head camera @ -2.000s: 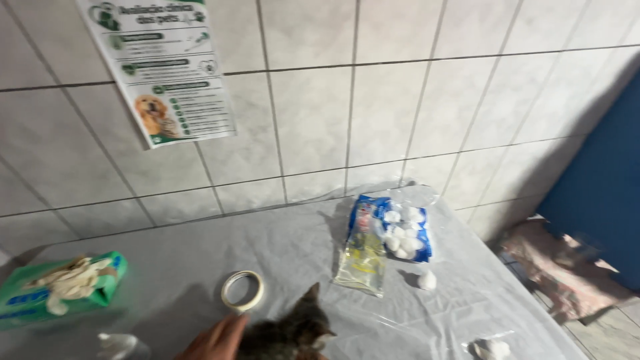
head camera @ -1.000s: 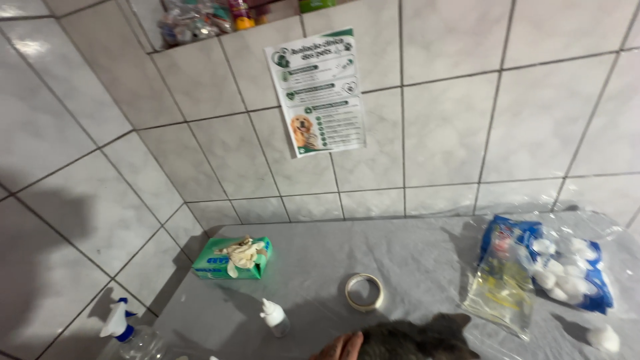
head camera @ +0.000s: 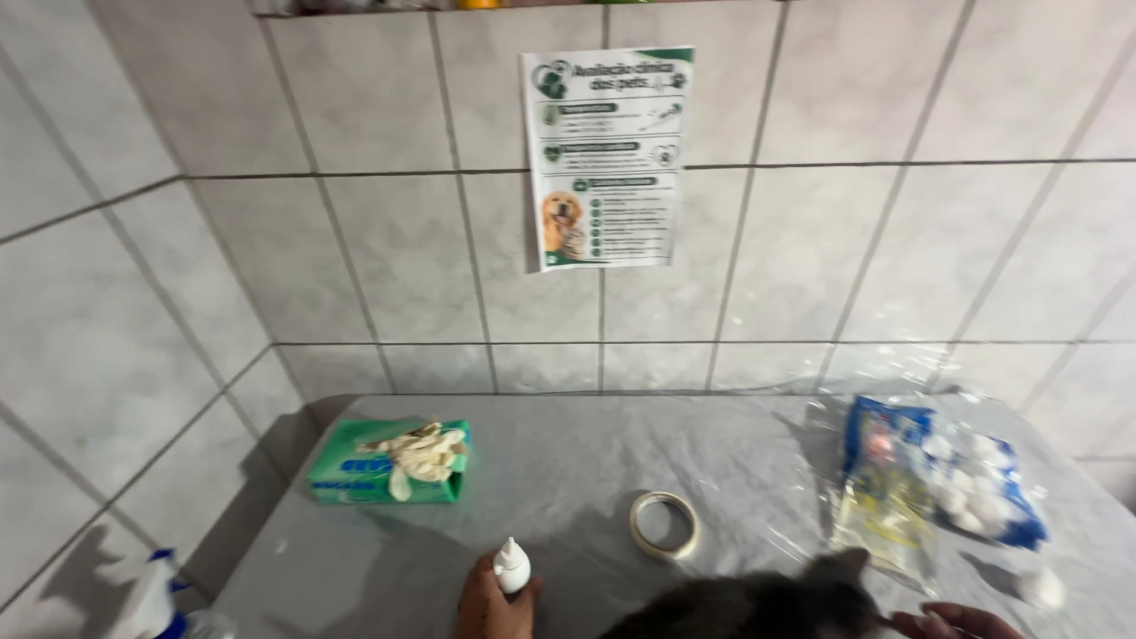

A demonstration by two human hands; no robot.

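Observation:
My left hand is closed around a small white dropper bottle near the front of the table, its pointed tip upward. To its right a dark grey kitten is partly in view at the bottom edge, its head turned to the right. My right hand is at the kitten's head, fingers close to or touching its face; most of this hand is cut off by the frame's edge. A roll of masking tape lies between the bottle and the kitten.
A green glove box with latex gloves on top stands at the left. A spray bottle is at the lower left. At the right lie a clear packet, a bag of cotton balls and a loose cotton ball. A poster hangs on the tiled wall.
The white dropper bottle stood free on the table one second ago; my left hand now holds it. My right hand has come into view beside the kitten's head.

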